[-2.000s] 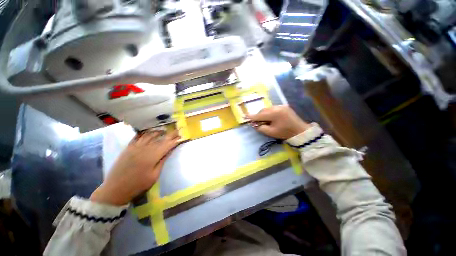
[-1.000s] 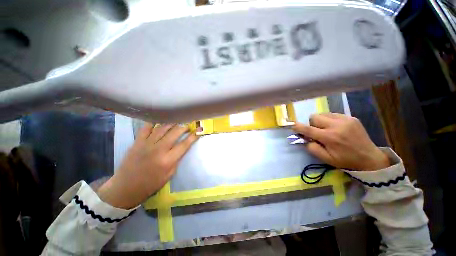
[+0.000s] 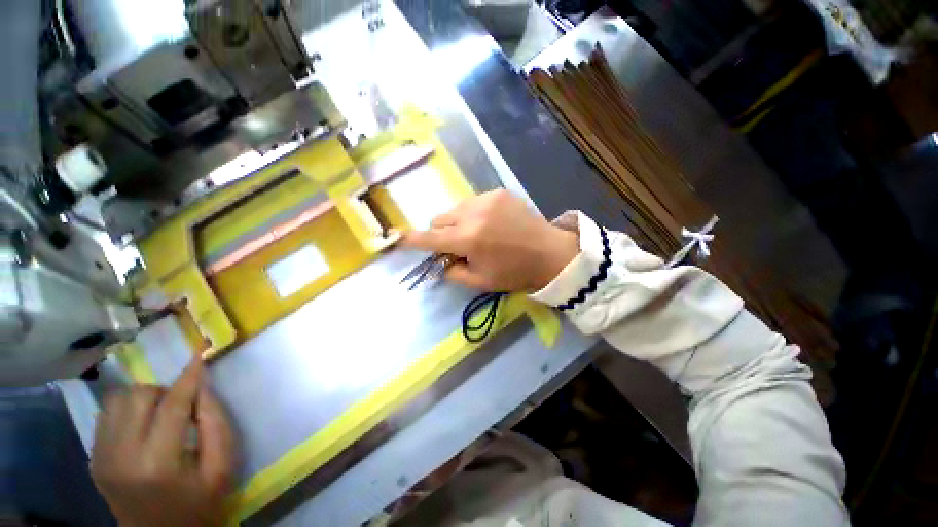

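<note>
The yellow template clamp (image 3: 278,247) lies under the machine head on the pale template base sheet (image 3: 339,360). My left hand (image 3: 165,448) has its index fingertip at the clamp's lower left corner and holds nothing visible. My right hand (image 3: 499,242) has its index fingertip at the clamp's right arm. Thread snips (image 3: 427,270) stick out from under its curled fingers, points toward the lower left. A black cord (image 3: 480,317) loops below the right hand. No cloth shows in the clamp.
The machine head (image 3: 154,82) stands over the back left. A bundle of brown cut pieces (image 3: 627,154), tied with white string (image 3: 697,239), lies at right. Yellow masking tape (image 3: 360,412) edges the sheet's near side.
The view has turned and the sewing lamp no longer covers the upper part. My left hand has gone from spread flat to a pointing finger at the clamp corner. The right hand still has the snips.
</note>
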